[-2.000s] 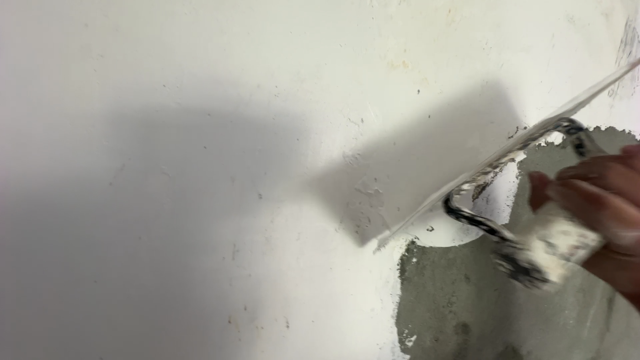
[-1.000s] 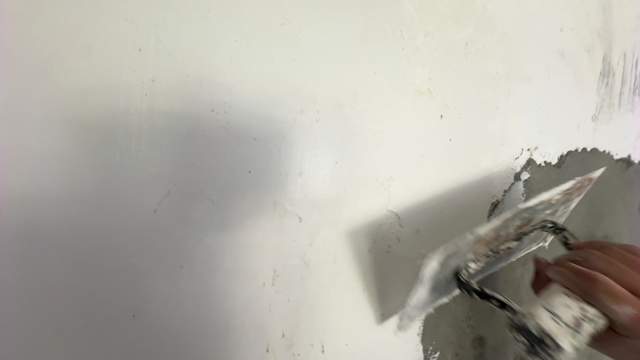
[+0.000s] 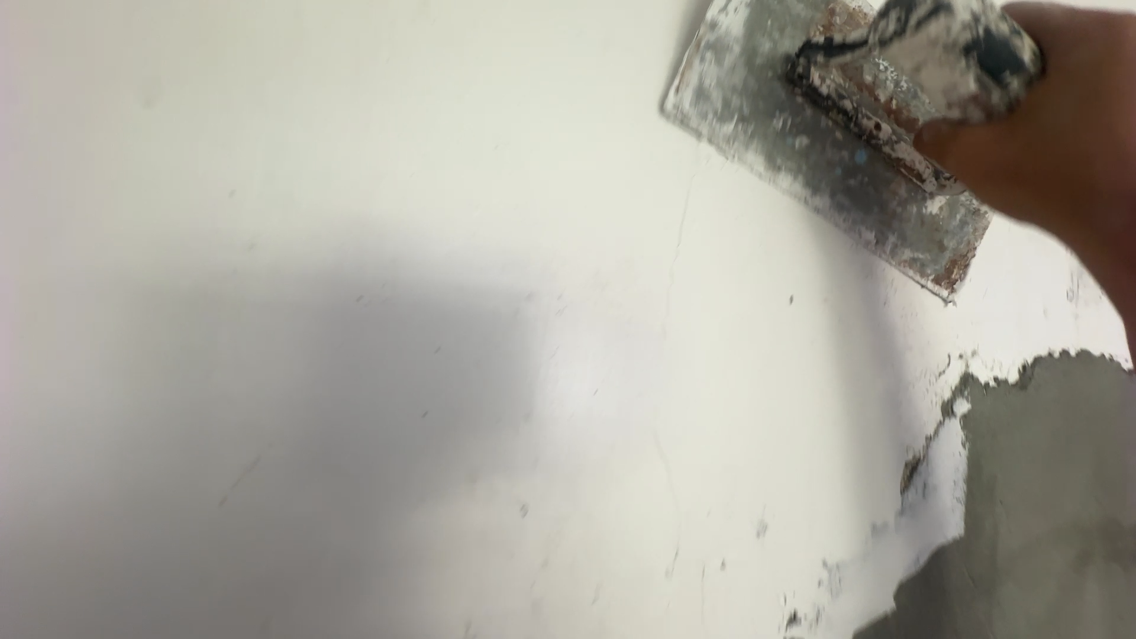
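At the upper right, my right hand [image 3: 1056, 133] grips the thick, plaster-caked handle [image 3: 958, 62] of a plastering trowel. Its rectangular metal blade [image 3: 763, 151], spotted with dried plaster and rust, lies at a slant against the white plastered wall [image 3: 577, 222], and its top is cut off by the frame edge. Only the back of the blade shows, so what is under it is hidden. My left hand is out of the frame.
A bare grey patch [image 3: 1047, 461] with a ragged white edge fills the lower right of the wall. Small pits and thin scratches mark the white surface. A broad soft shadow [image 3: 417, 355] falls across its left and middle.
My right hand and the trowel have moved up from beside the grey patch to the white wall above it. The blade, seen tilted off the wall before, now shows its broad back.
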